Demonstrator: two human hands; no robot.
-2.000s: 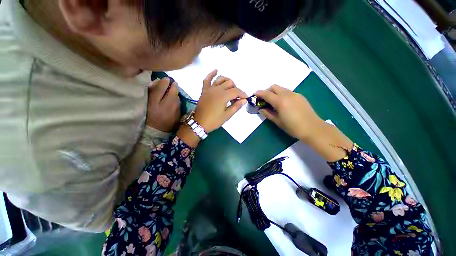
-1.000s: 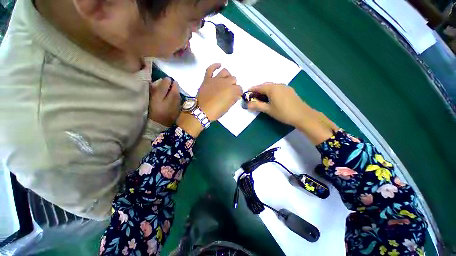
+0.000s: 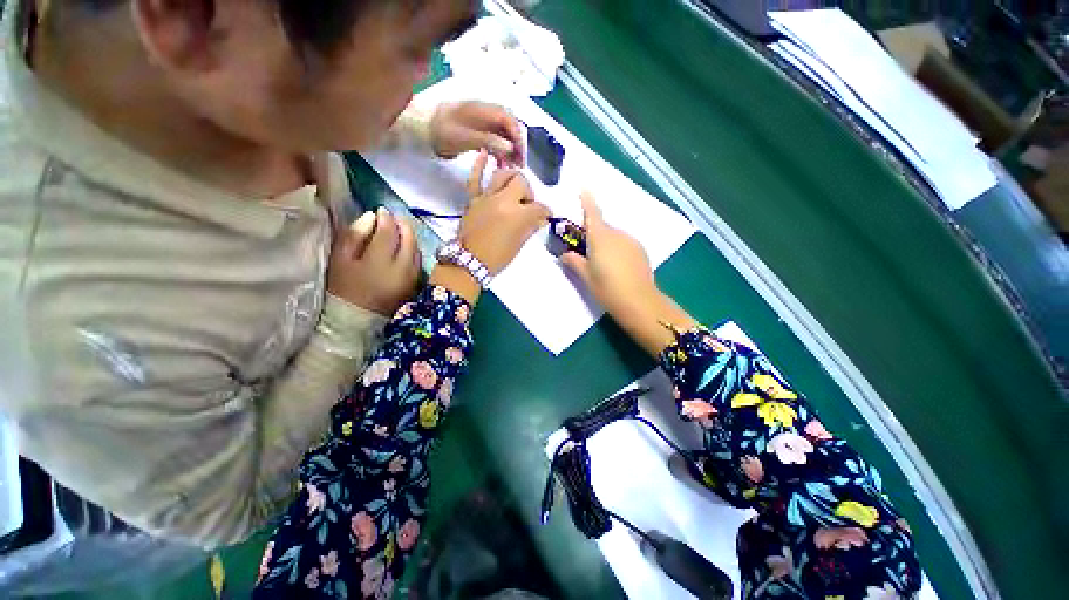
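Observation:
My right hand [image 3: 612,260] holds a small open housing [image 3: 567,238], black with yellow inside, over the corner of a white sheet [image 3: 560,319]. My left hand [image 3: 506,219], with a metal watch on its wrist, is just left of the housing, its fingertips pinched at the housing's end. A thin dark cord [image 3: 436,216] runs off to the left behind my left hand. What my left fingertips pinch is too small to tell.
A neighbouring person [image 3: 164,293] leans in from the left, one hand [image 3: 478,129] beside a black housing [image 3: 544,156]. A lower white sheet [image 3: 630,469] bears bundled cords [image 3: 577,486] and a closed dark unit [image 3: 688,567]. A metal rail [image 3: 809,316] borders the green belt [image 3: 891,258].
My hands, with the housing, have shifted left in view. My right sleeve now covers the open unit on the lower sheet. The neighbour's hand has come in beside the black housing.

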